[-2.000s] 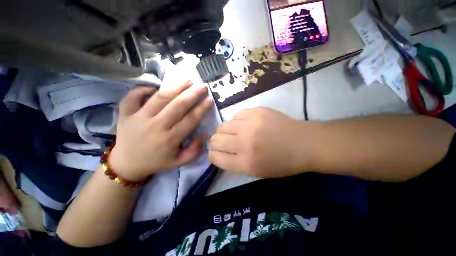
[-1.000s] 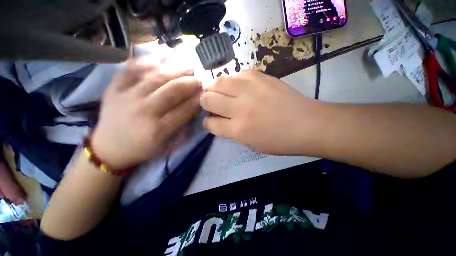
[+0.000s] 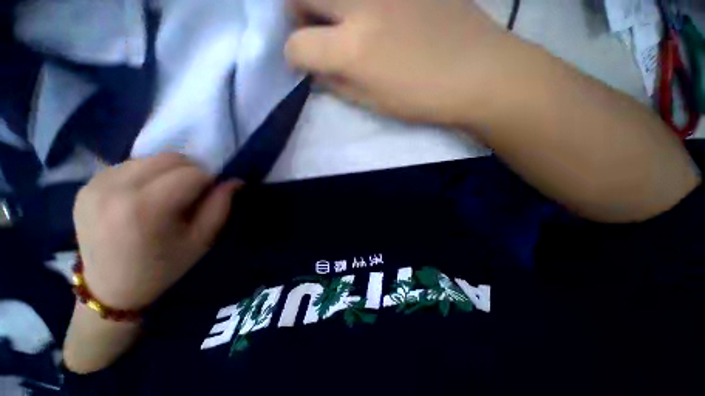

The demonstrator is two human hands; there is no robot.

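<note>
A white or light grey fabric piece (image 3: 193, 85) with a navy edge (image 3: 270, 135) stretches between my two hands. My left hand (image 3: 147, 216), with a red and gold bead bracelet, is closed on the lower end of the fabric, close to my black shirt. My right hand (image 3: 386, 58) is at the top of the frame and pinches the upper part of the navy edge; some of its fingers are cut off or blurred. The sewing machine head and needle are out of the picture.
Navy and white fabric (image 3: 85, 39) lies heaped at the left. The white table (image 3: 355, 139) shows under my right forearm. Red-handled scissors (image 3: 678, 85) and white paper labels (image 3: 635, 23) are at the top right.
The view has tilted down, so the machine and phone are gone from the picture. My left hand has moved away from the needle area toward my body, gripping the fabric's lower end.
</note>
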